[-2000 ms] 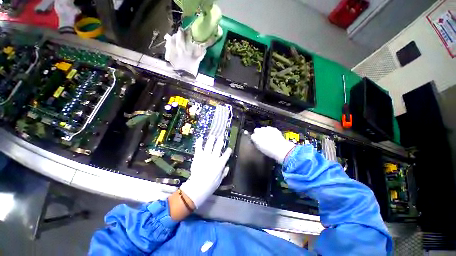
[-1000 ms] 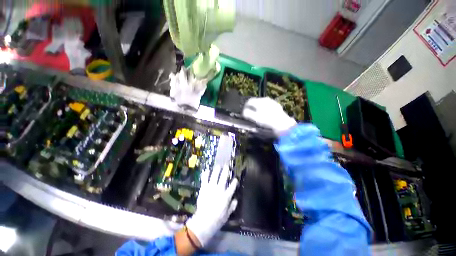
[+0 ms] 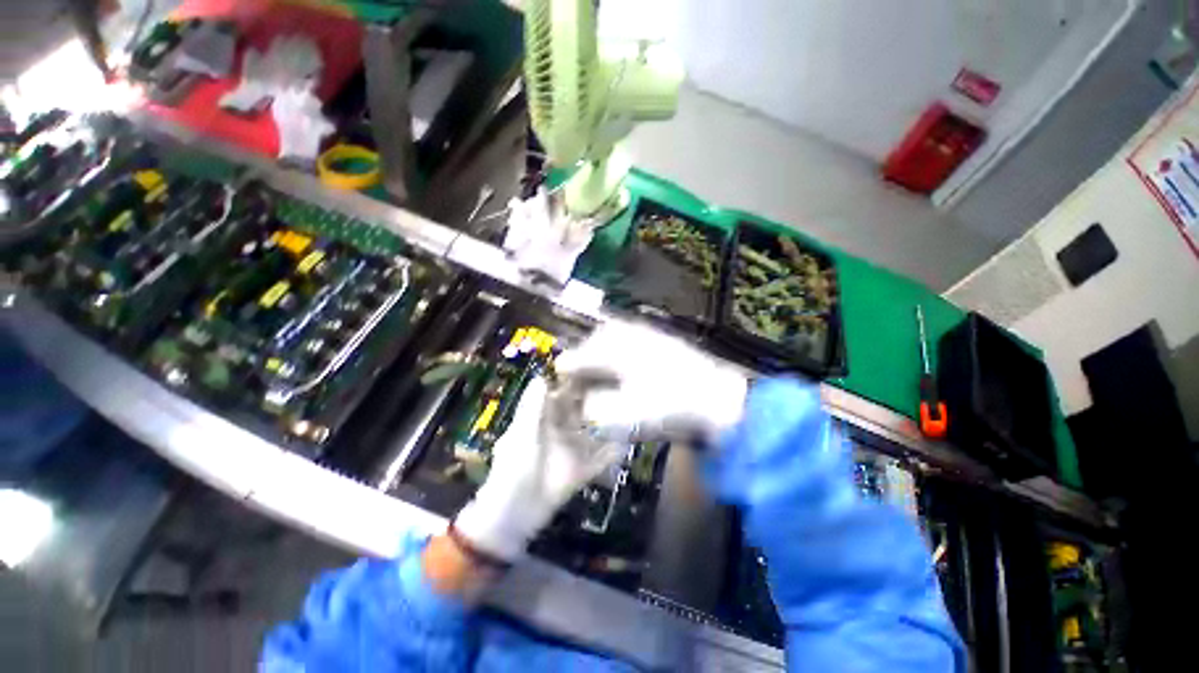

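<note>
My left hand (image 3: 537, 458), in a white glove, is raised over the green circuit board (image 3: 497, 394) in its black carrier. My right hand (image 3: 658, 381), also white-gloved, meets it there, fingertips close together. Both are blurred. A small greyish patch shows between the fingers; I cannot tell whether it is a held part. The hands hide much of the board. Its yellow parts (image 3: 531, 341) show at the upper left, and an olive-green clamp (image 3: 454, 362) lies at its left side.
Larger board assemblies (image 3: 309, 316) stand on the line to the left. Behind the metal rail (image 3: 460, 250) are two black parts bins (image 3: 785, 296), an orange-handled screwdriver (image 3: 932, 418), a black box (image 3: 1006, 394) and a pale green fan (image 3: 565, 79). A yellow tape roll (image 3: 349, 167) lies back left.
My right hand has moved from the front of the parts bins to my left hand. My left hand has lifted from the board's heatsink. The view has shifted, so the scene sits further right.
</note>
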